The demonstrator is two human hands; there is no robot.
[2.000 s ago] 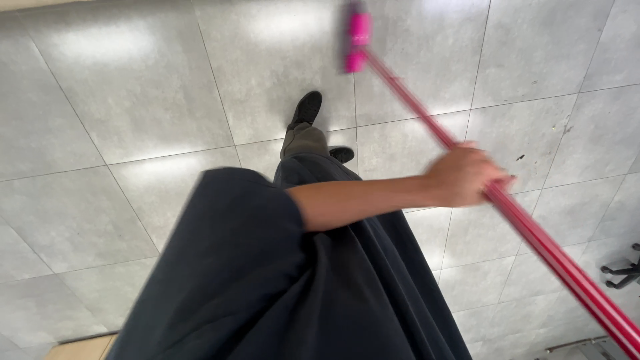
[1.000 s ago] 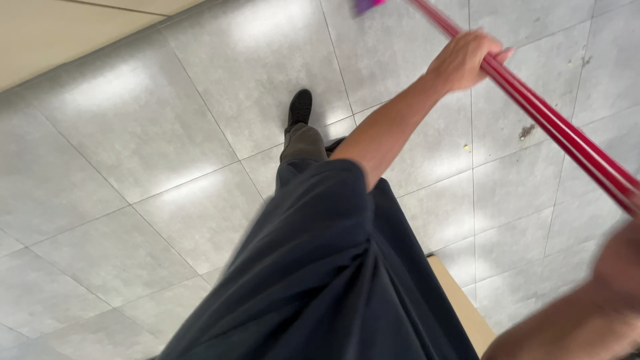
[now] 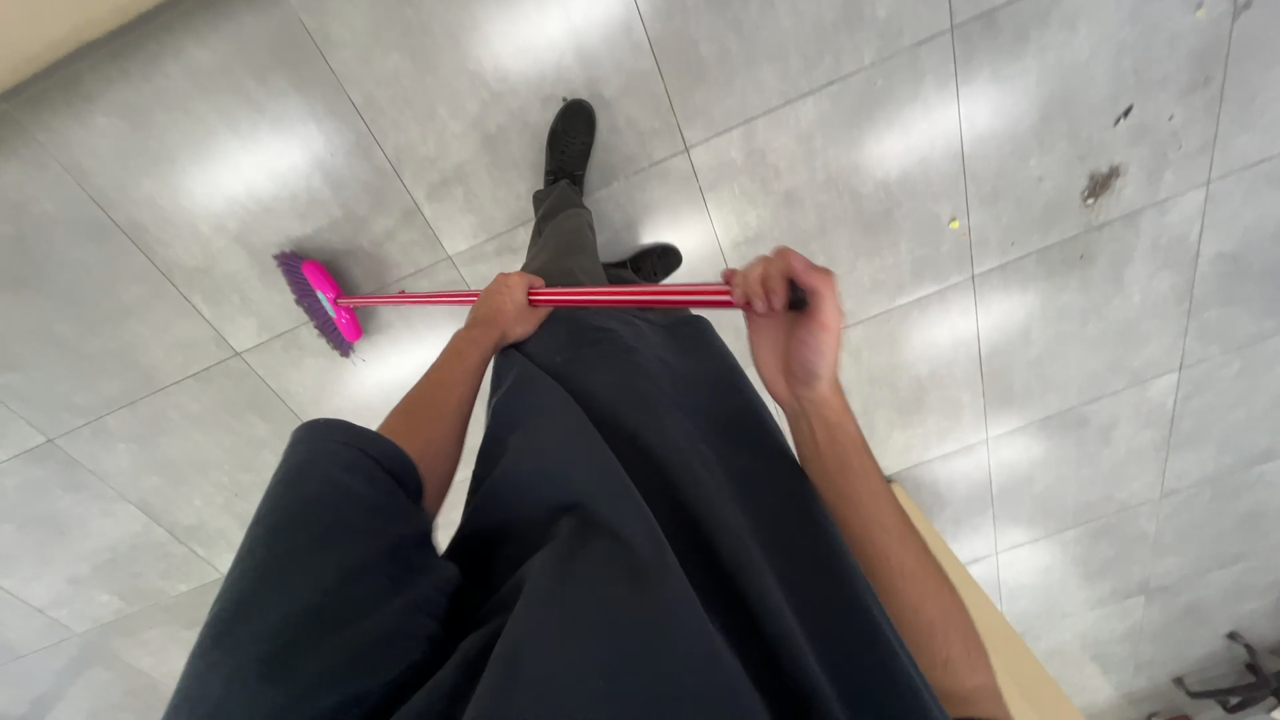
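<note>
A broom with a red striped handle (image 3: 630, 296) lies across the view in front of my body. Its pink head with purple bristles (image 3: 318, 302) is at the left, low over or on the tiled floor; contact is hard to tell. My left hand (image 3: 508, 308) is closed around the middle of the handle. Near the black-capped end at the right, my right hand (image 3: 790, 310) grips the handle, with the fingers curled over it.
Grey floor tiles (image 3: 860, 400) surround my black shoes (image 3: 571, 143). Dark debris (image 3: 1101, 184) and a small yellow bit (image 3: 954, 224) lie at the right. A beige panel edge (image 3: 975, 600) stands at lower right, a black chair base (image 3: 1235, 685) in the corner, and a beige surface (image 3: 60, 35) at upper left.
The broom head has swung from the top of the view to the left, and the handle is now nearly level across it. My left hand has moved left; my right hand has come in from the lower right.
</note>
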